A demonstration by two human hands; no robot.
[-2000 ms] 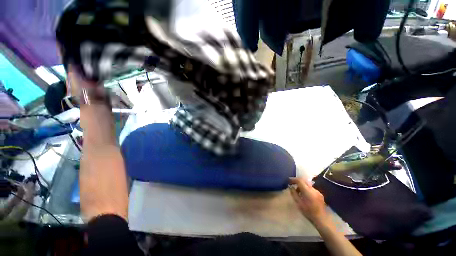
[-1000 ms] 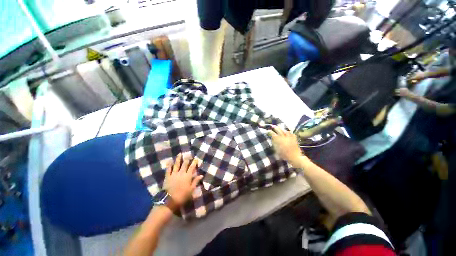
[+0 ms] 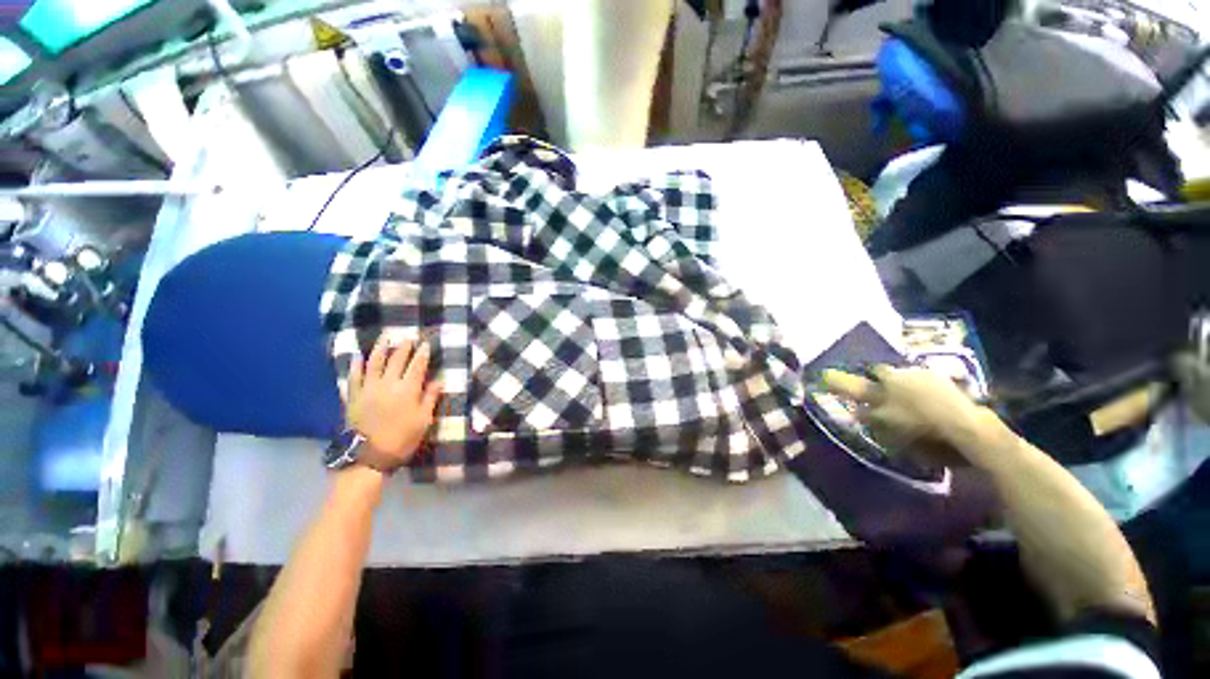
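Note:
A black-and-white checked garment [image 3: 650,358] lies outer side up over the right part of the blue padded board [image 3: 239,332]. A patch with diagonal checks shows near its middle. My left hand [image 3: 392,398] rests flat on the garment's left part, fingers spread. My right hand [image 3: 916,405] is at the steam iron [image 3: 876,451] on the dark pad, its fingers around the handle area. The iron's soleplate edge shows below the hand; the hand hides most of the handle.
The white-covered table [image 3: 783,199] is under the board. A bright blue upright piece [image 3: 465,126] and pale rolls stand behind. The dark purple pad [image 3: 916,511] is at right. Dark-covered equipment and part of another person's hand [image 3: 1198,385] are at the far right.
The garment, held up earlier, was laid on the board. My right hand has moved from the garment's right edge to the iron. My left hand remains on the garment, further left on it.

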